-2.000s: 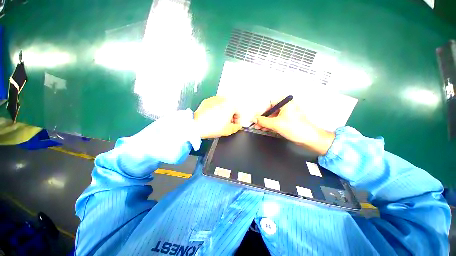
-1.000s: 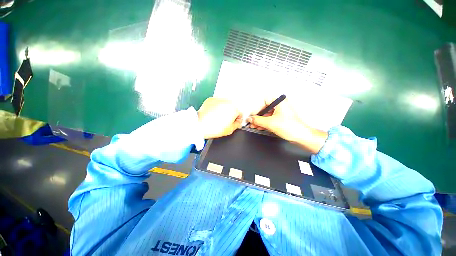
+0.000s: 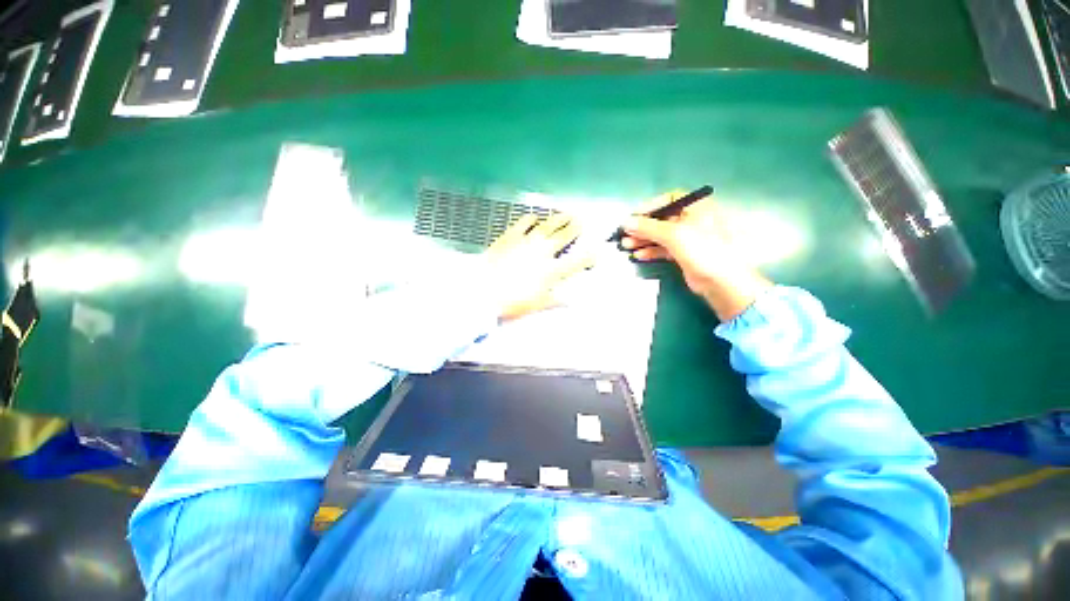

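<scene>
A dark tablet cover [image 3: 505, 417] with white squares on its inner face rests at the table edge against my smock. My left hand [image 3: 537, 264] lies over the die-cut sheet [image 3: 458, 217] and white sheet [image 3: 598, 335], fingers spread, covering part of both. My right hand [image 3: 675, 244] holds a slim black pen-like tool [image 3: 684, 203], its tip by the right end of the die-cut sheet, which is washed out by glare. Whether a small piece is on the tip cannot be told.
Dark covers on white liners [image 3: 176, 53] stand along the darker green conveyor at the back. A strip sheet in clear film [image 3: 901, 209] lies at right, beside a ribbed round pale object [image 3: 1042, 235]. Glaring clear film [image 3: 307, 223] lies at left. Black pointed pieces [image 3: 17, 335] are at far left.
Both hands have left the cover's top edge and moved forward to the die-cut sheet. The view has tilted up, bringing in the conveyor. The cover now shows uncovered along its upper edge.
</scene>
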